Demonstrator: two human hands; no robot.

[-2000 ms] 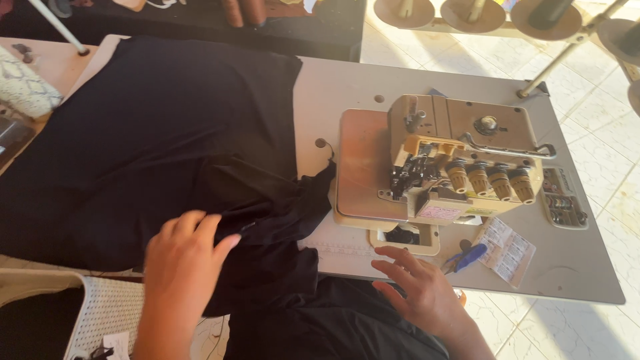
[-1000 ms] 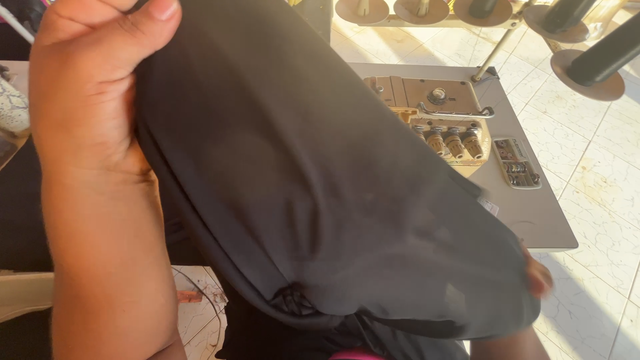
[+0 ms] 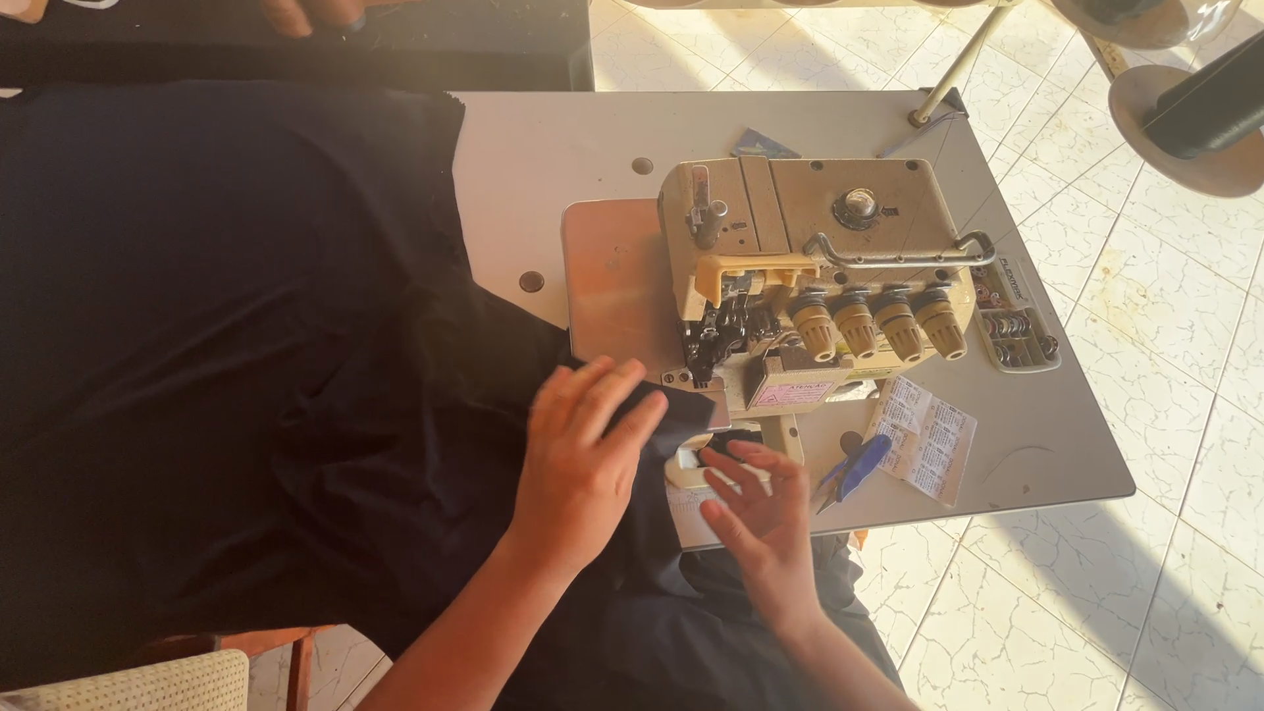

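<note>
Black fabric [image 3: 247,346] spreads over the left of the table and hangs down at the front. Its narrow end reaches the plate in front of the presser foot of an overlock sewing machine [image 3: 820,217]. My left hand [image 3: 583,454] lies on that end with the palm down, fingertips near the foot; whether it pinches the cloth cannot be told. My right hand [image 3: 755,523] is just to the right, below the machine's front, with fingers apart and nothing in them.
Blue-handled thread snips [image 3: 857,469] and a printed sheet [image 3: 923,439] lie right of my right hand. A small parts tray [image 3: 1022,326] is set in the table's right side. Thread cones stand at the upper right, a woven chair [image 3: 168,686] at the lower left. Another person's hand [image 3: 314,12] shows at the top.
One second ago the fabric was lifted up in front of the camera, with my left hand raised at its upper edge. Now it lies on the table, and both hands are down by the machine.
</note>
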